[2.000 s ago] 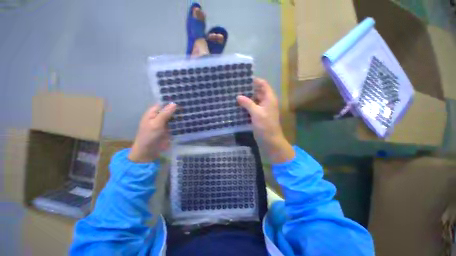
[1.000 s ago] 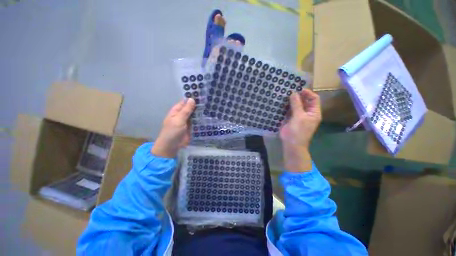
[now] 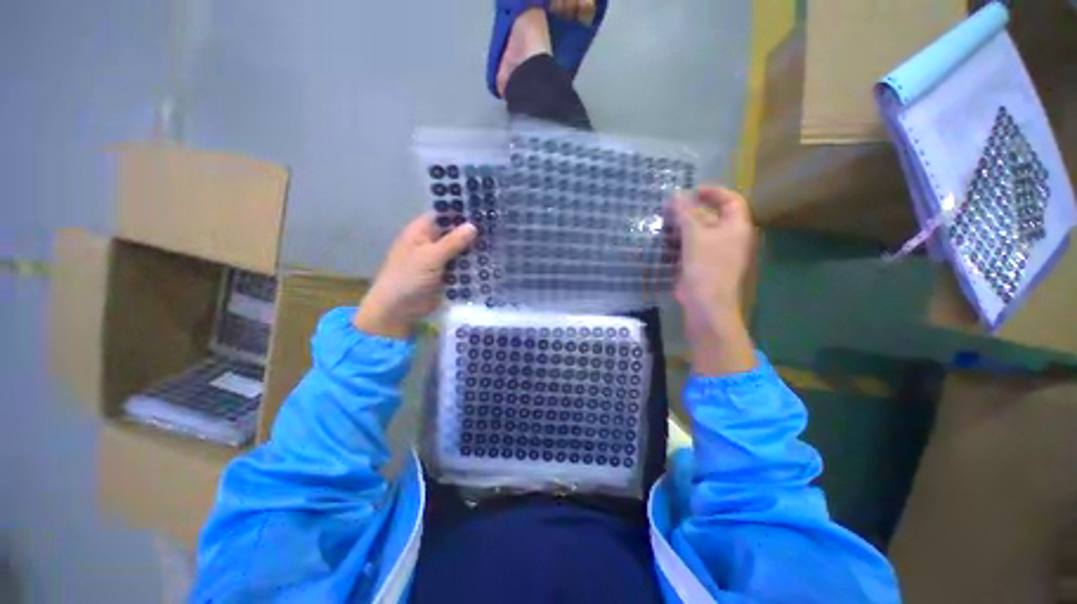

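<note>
My left hand (image 3: pixel 419 271) grips the left edge of a sheet of black rings (image 3: pixel 464 189), thumb on top. My right hand (image 3: pixel 712 254) holds the right edge of a second, shinier sheet of rings (image 3: pixel 579 218), which overlaps the first and hides most of it. The right fingertips are a little blurred. A stack of sheets (image 3: pixel 547 395) in clear wrap lies flat on my lap, just below the held sheets, its ring grid facing up.
An open carton (image 3: pixel 195 207) with packed sheets (image 3: pixel 207 395) stands at left. At upper right a clipboard (image 3: pixel 933 142) with loose ring sheets (image 3: pixel 1004 207) lies over an open carton (image 3: pixel 886 71). Another carton (image 3: pixel 992 496) is at lower right. My feet (image 3: pixel 532 53) are ahead.
The two held sheets have been parted, the right one swung out tilted, then brought back nearly level over the left one. The view has shifted, so the feet sit higher and the clipboard further right.
</note>
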